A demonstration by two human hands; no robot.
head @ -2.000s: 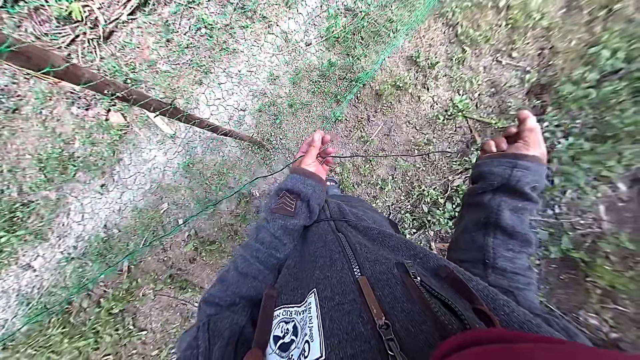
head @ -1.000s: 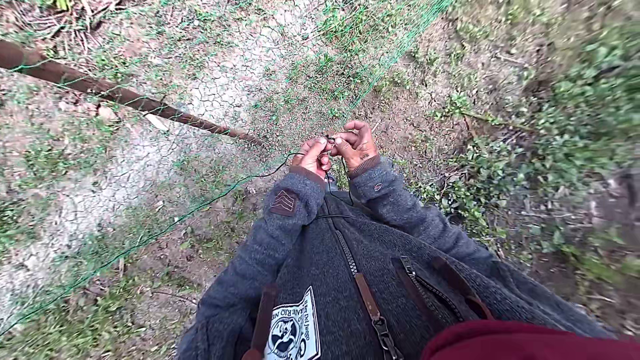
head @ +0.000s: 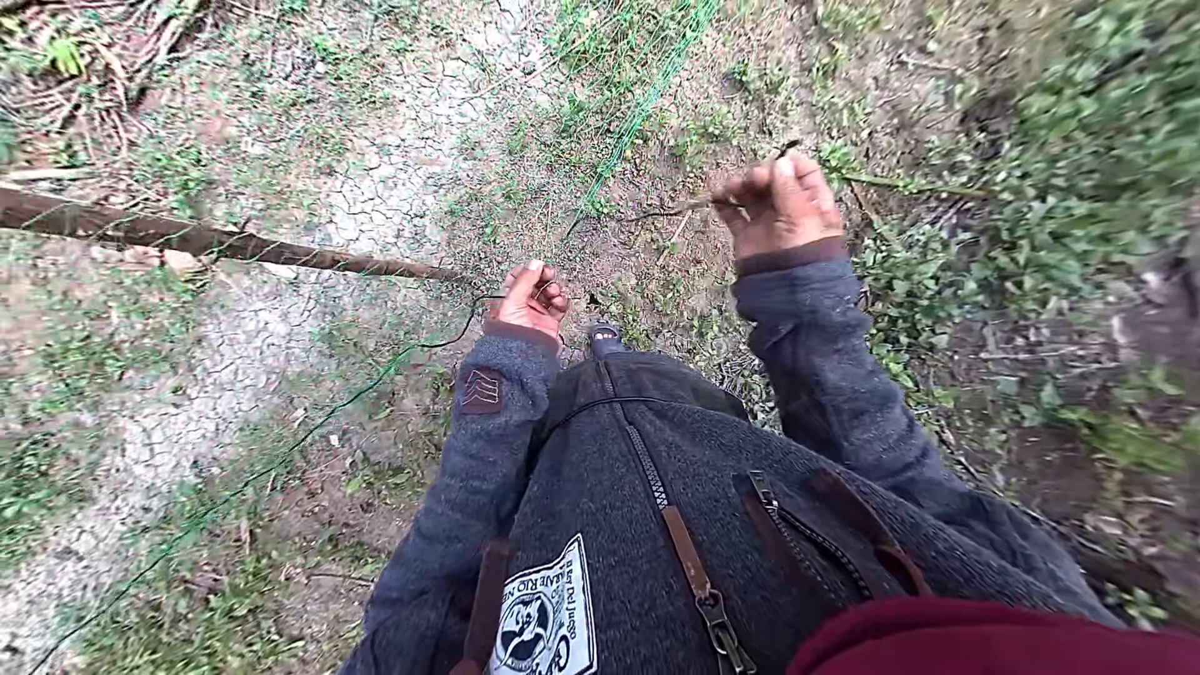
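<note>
My left hand [head: 532, 302] is closed on a thin dark cord [head: 466, 328], which runs down-left into the edge cord of a green net [head: 272, 461]. My right hand [head: 787, 202] is raised higher and out to the right, its fingers pinching a thin dark strand [head: 661, 214] that trails left from them; a dark end sticks up past the thumb. Whether this strand joins the cord at my left hand cannot be told. Another length of dark cord [head: 619, 400] lies in a curve across the front of my grey jacket.
A wooden post [head: 234, 242] slants in from the left behind netting. More green net [head: 647, 108] rises at top centre. Cracked dry soil [head: 394, 187] and low weeds [head: 1059, 187] cover the ground. Dry roots [head: 122, 66] lie at top left; a shod foot [head: 605, 333] shows below.
One second ago both hands were together at the cord. My right hand has since moved away, up and to the right, with a strand in its fingers. My left hand has stayed near its place.
</note>
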